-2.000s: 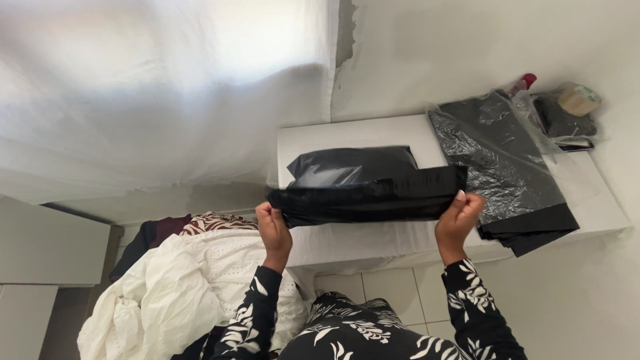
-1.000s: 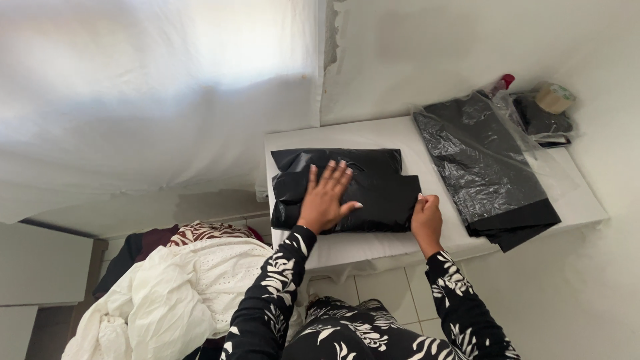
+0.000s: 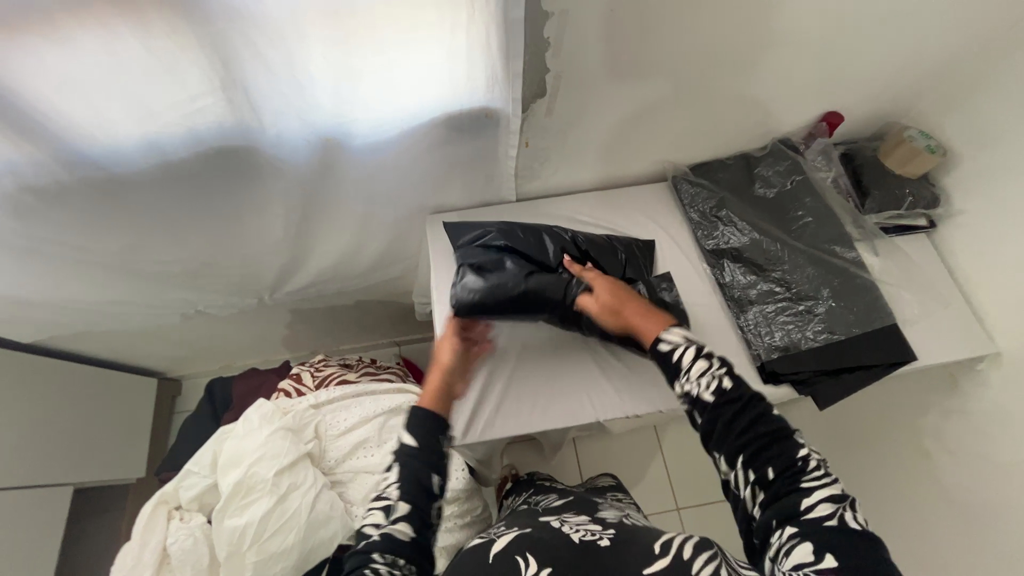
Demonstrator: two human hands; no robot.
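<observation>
A folded black plastic package (image 3: pixel 512 276) lies on the left part of the white-covered table (image 3: pixel 544 384), its surface glossy and creased. On its right half rests my right hand (image 3: pixel 612 304), fingers spread over the plastic. My left hand (image 3: pixel 462 352), blurred, is at the package's near left corner; whether its fingers grip the edge I cannot tell. To the right lies a flat stack of black plastic bags (image 3: pixel 768 248) inside a clear wrapper.
Behind the bags, against the wall, are a roll of packing tape (image 3: pixel 912 150), a clear bag with dark contents (image 3: pixel 888 188) and a red-topped object (image 3: pixel 832 122). Piled white cloth (image 3: pixel 280 472) stands left of the table, near a pale cabinet (image 3: pixel 72 416). A white curtain (image 3: pixel 320 200) hangs behind.
My left hand has moved from the package's top to its near left corner. My right hand has gone from the right edge onto the package. The folded-over part now sits differently.
</observation>
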